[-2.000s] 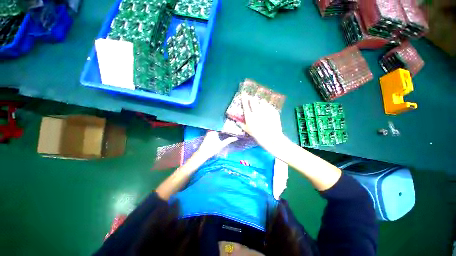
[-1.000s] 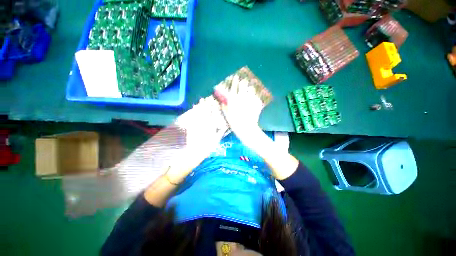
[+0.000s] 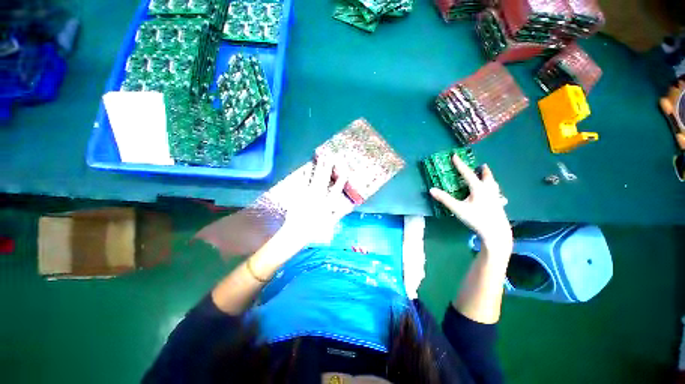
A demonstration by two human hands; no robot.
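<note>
A board panel covered with pink bubble wrap [image 3: 368,154] lies at the bench edge in front of me. My left hand [image 3: 319,202] holds its near left side, with the wrap pinched under my fingers. A strip of the wrap [image 3: 244,223] trails left below the bench edge. My right hand [image 3: 479,204] is over the loose green panels [image 3: 445,166] to the right, fingers spread across their near right part. Whether the fingers grip a panel cannot be told.
A blue tray [image 3: 180,171] with green panels and a white sheet [image 3: 138,127] is at left. Wrapped bundles [image 3: 483,101], a yellow dispenser [image 3: 565,118] and small clear scraps [image 3: 566,172] are at right. A cardboard box [image 3: 89,241] and blue stool [image 3: 582,262] stand below.
My right hand has left the wrapped panel and moved right onto the loose green panels. My left hand has moved onto the wrapped panel's near side. The trailing wrap shows less to the left.
</note>
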